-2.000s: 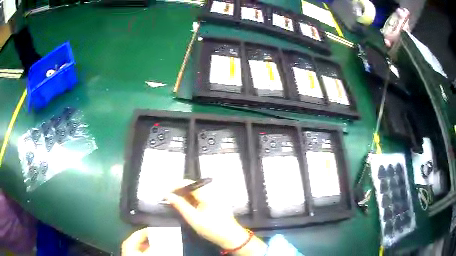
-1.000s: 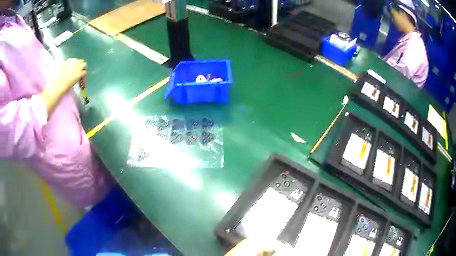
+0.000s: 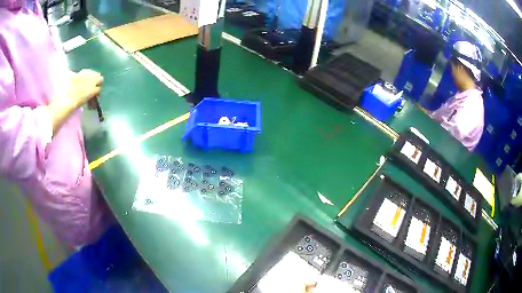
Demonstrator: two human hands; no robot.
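Observation:
The nearest black foam tray (image 3: 268, 250) is cut off by the bottom edge. It holds phone units (image 3: 313, 250) with dark camera ends, round lens openings and bright white areas below. The first unit has a tiny red mark at its top left. A small orange-brown patch shows on the white at the bottom edge; I cannot tell whether it is a fingertip or a strip. Neither of my hands can be made out. A clear film (image 3: 194, 191) with small dark ring clusters lies on the green mat, left of the tray.
A blue parts bin (image 3: 223, 127) with small pale items stands behind the film. Two more phone trays (image 3: 371, 246) (image 3: 441, 171) lie at the right. A person in pink (image 3: 43, 149) stands at the left holding a dark tool; another person (image 3: 461, 114) is at the far right. A post (image 3: 207, 68) rises behind the bin.
The view has swung left and up from the near tray. The hands seen over that tray two seconds ago have left the picture or cannot be made out at its bottom edge.

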